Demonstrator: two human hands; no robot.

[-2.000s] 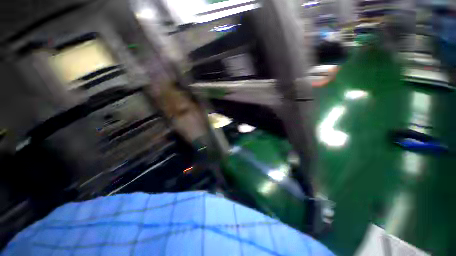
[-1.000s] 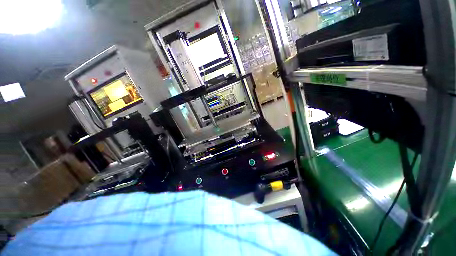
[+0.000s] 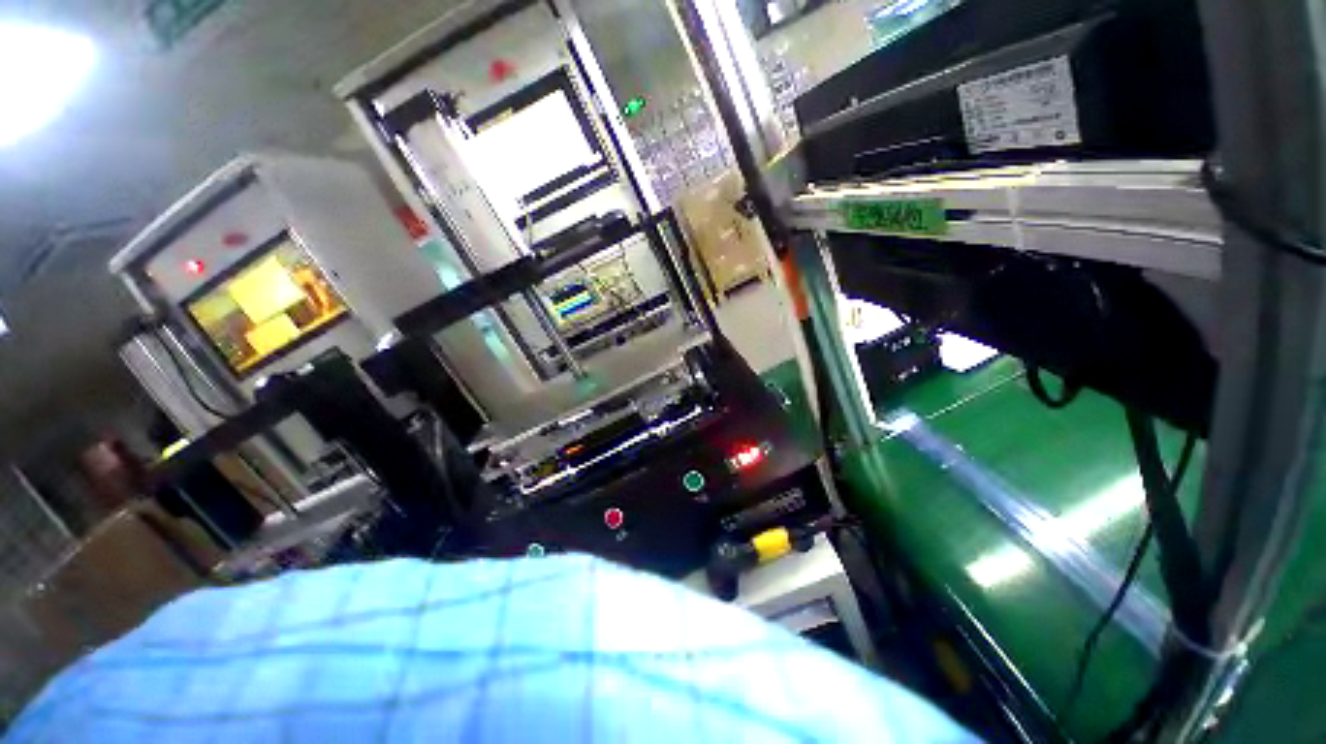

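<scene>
Neither of my hands is in view; a blue checked garment fills the bottom of the picture. The nearest test fixture (image 3: 640, 502) is a black box with an upright frame, round green and red buttons and a lit red display. A circuit board (image 3: 618, 438) appears to lie in it beneath the press plate, partly hidden. A yellow-and-black tool (image 3: 768, 545) lies at the fixture's front right corner. A second fixture (image 3: 313, 414) stands to the left, its front hidden by the garment.
Two test cabinets (image 3: 323, 211) with lit screens stand behind the fixtures. An aluminium frame (image 3: 1262, 334) rises close on the right, with a black equipment box (image 3: 931, 116) on its shelf. A black cable hangs there. Cartons (image 3: 124, 574) are at far left.
The blurred view from two seconds ago has become clear. Since one second ago, the fixtures, cabinets and frame have shifted left in the picture. No hand has appeared.
</scene>
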